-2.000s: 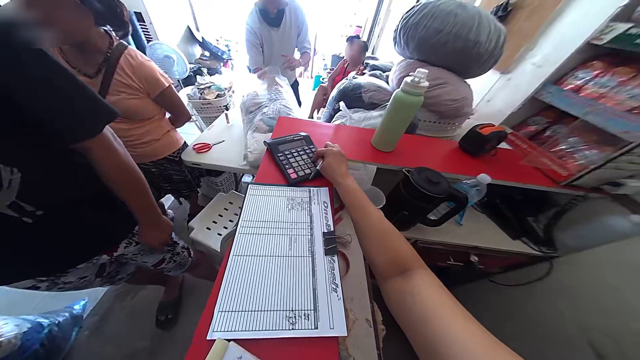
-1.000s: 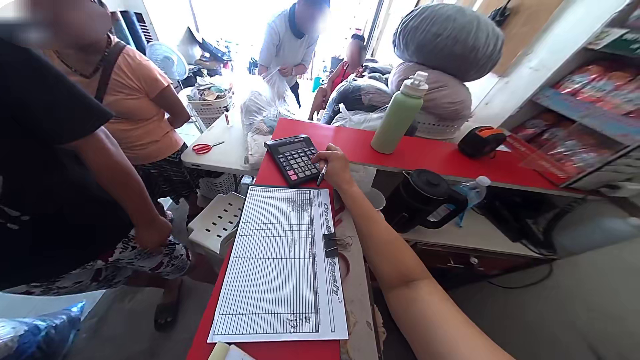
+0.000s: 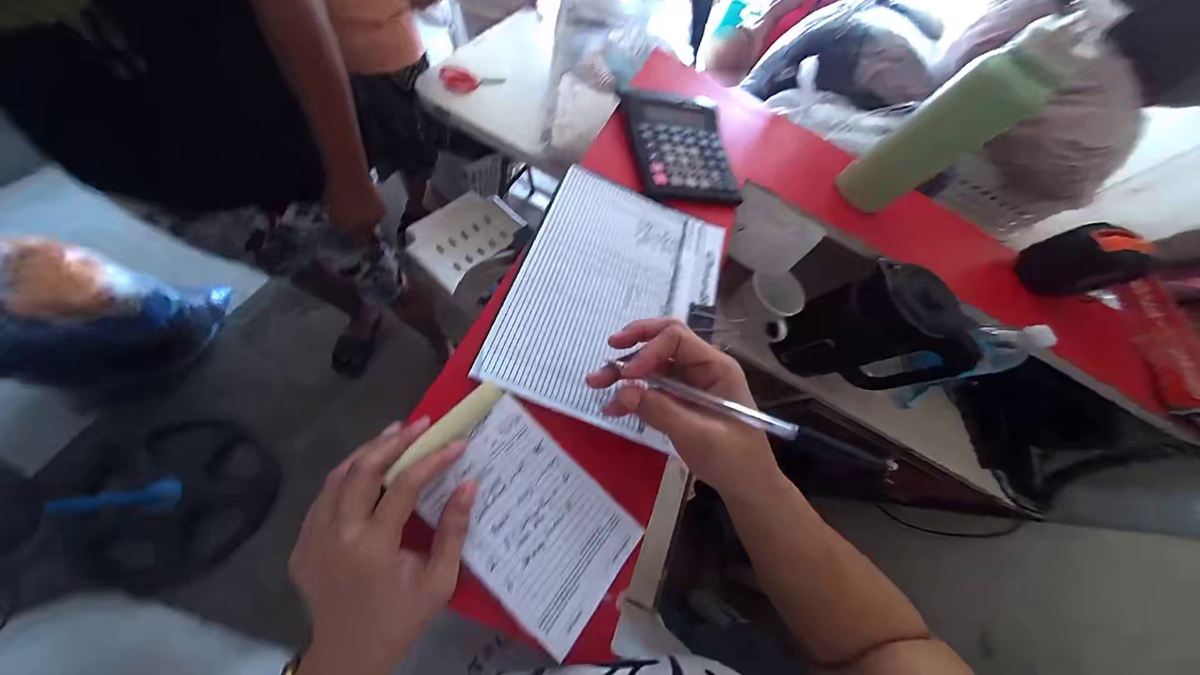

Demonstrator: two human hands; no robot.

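Note:
A ballpoint pen (image 3: 722,403) is held between the fingers of my right hand (image 3: 698,403), above the lower part of a ruled form (image 3: 600,281) on the red counter (image 3: 600,469). My left hand (image 3: 384,534) rests on the left edge of a smaller pad with handwriting (image 3: 534,525), its fingers on the rolled yellowish top sheet (image 3: 445,431). A black binder clip (image 3: 701,319) sits at the form's right edge. Beyond the form's top lies a black calculator (image 3: 680,145), touched by neither hand.
A green bottle (image 3: 956,122), a black electric kettle (image 3: 881,323), a plastic cup (image 3: 778,293) and a black-and-orange tape measure (image 3: 1083,258) are to the right. Red scissors (image 3: 461,80) lie on a white table. A person (image 3: 309,112) stands at the left, near a white perforated stool (image 3: 466,239).
My right hand has left the calculator and come back over the lower form with the pen. My left hand has come into view on the pad. The view has tilted down.

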